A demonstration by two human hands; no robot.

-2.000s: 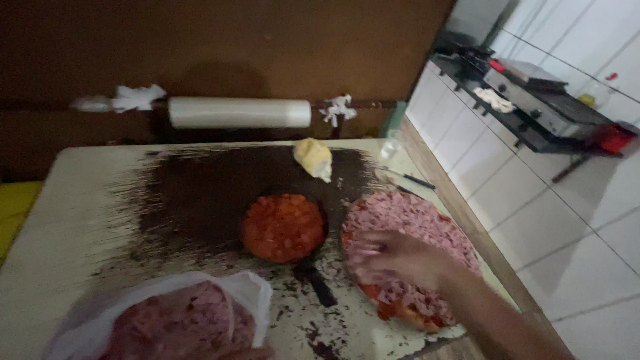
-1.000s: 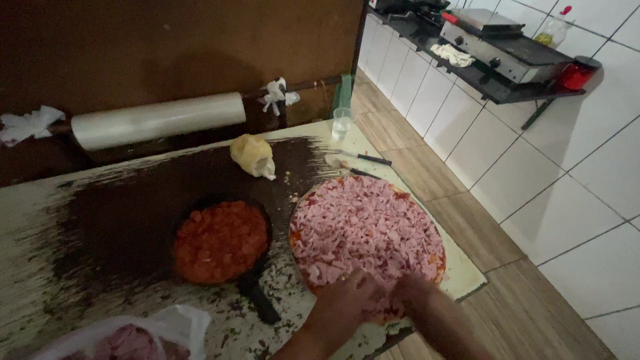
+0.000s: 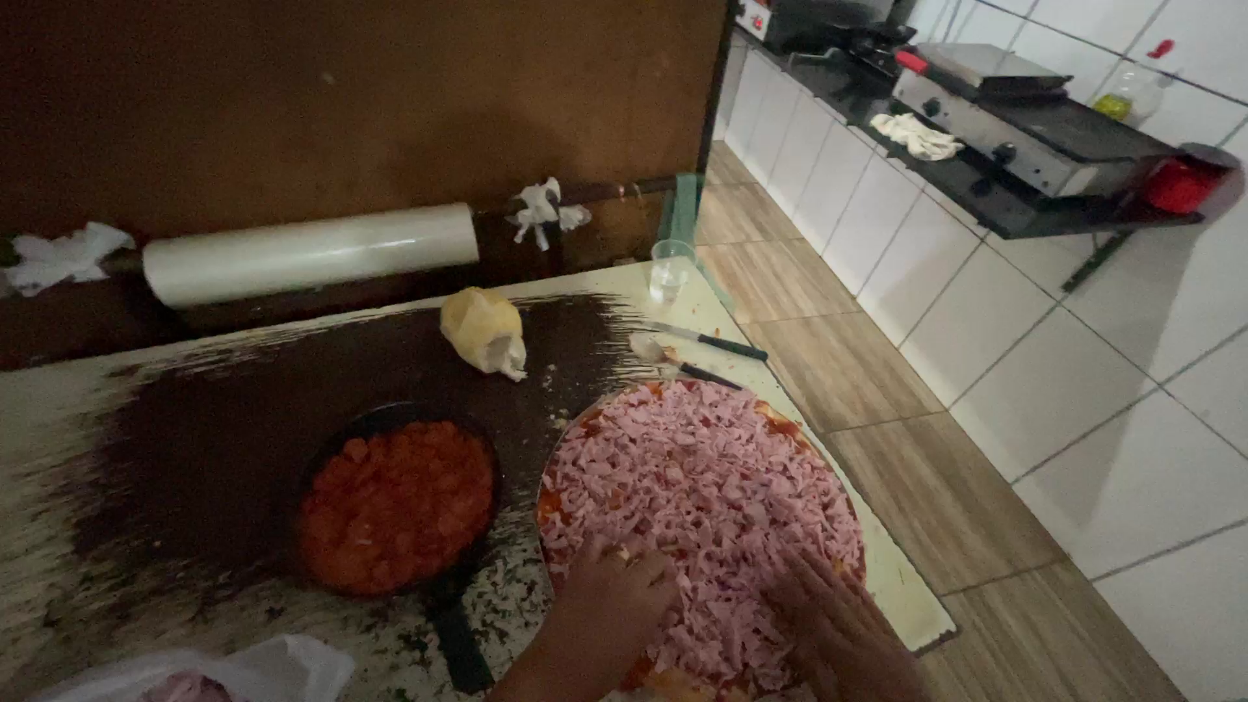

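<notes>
A large round pizza (image 3: 702, 478) with red sauce lies on the worn table, covered in chopped pink meat that looks like ham. My left hand (image 3: 609, 609) rests on its lower left part, fingers bent; whether it pinches any meat cannot be told. My right hand (image 3: 829, 609) lies on the lower right part with fingers spread, touching the topping and holding nothing visible. To the left is a black frying pan (image 3: 492, 478) of chunky red filling (image 3: 395, 507), its handle toward me. A plastic bag (image 3: 302, 668) with pink meat shows at the bottom left.
Behind the pan sits a yellowish wrapped lump (image 3: 483, 327). A knife (image 3: 717, 341), a second dark-handled utensil (image 3: 707, 373) and a clear cup (image 3: 671, 273) are near the table's right edge. A plastic film roll (image 3: 312, 253) hangs behind. A griddle (image 3: 1033, 117) stands on a far shelf.
Two seconds ago only one hand was over the pizza; now both are on it. Since one second ago my hands have moved apart, the left one further left. The view has shifted.
</notes>
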